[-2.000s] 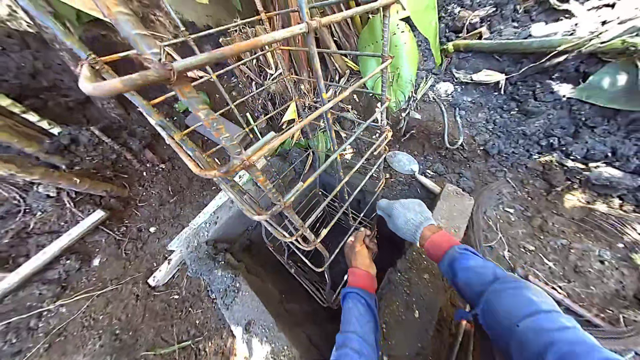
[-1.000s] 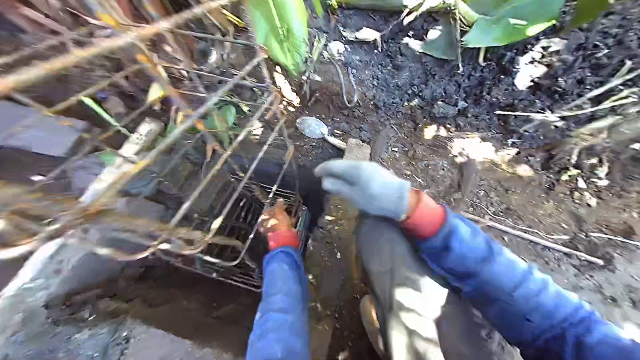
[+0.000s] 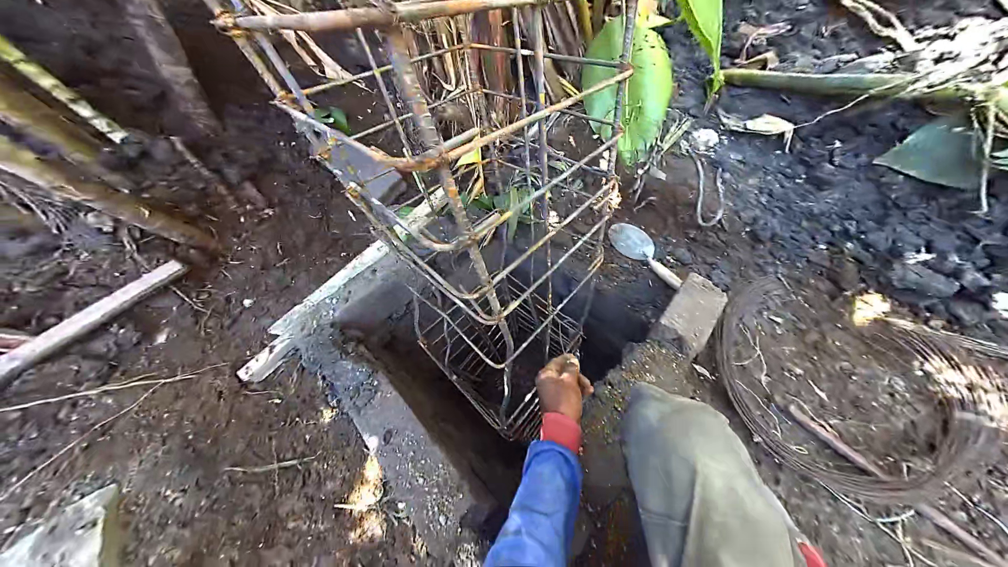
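Observation:
A rusty rebar cage (image 3: 472, 228) with square stirrups stands in a square pit (image 3: 622, 315) in the ground. My left hand (image 3: 563, 386), bare below a red cuff and blue sleeve, is at the near right corner of the cage, low over the pit. Its fingers are curled at a bar; whether they grip it is not clear. My gloved right hand is out of view; only a bit of red shows beside my knee at the bottom edge.
A trowel (image 3: 632, 242) lies beyond the pit, near a concrete block (image 3: 693, 311) on its right rim. Coiled wire (image 3: 740, 378) lies right of my knee (image 3: 693, 472). Boards (image 3: 339, 291) rest at the pit's left corner, and bamboo poles (image 3: 94, 181) at far left.
My gloved right hand, over the pit's right rim in both earlier frames, has gone out of view. My left hand remains at the cage. The view has swung right and back.

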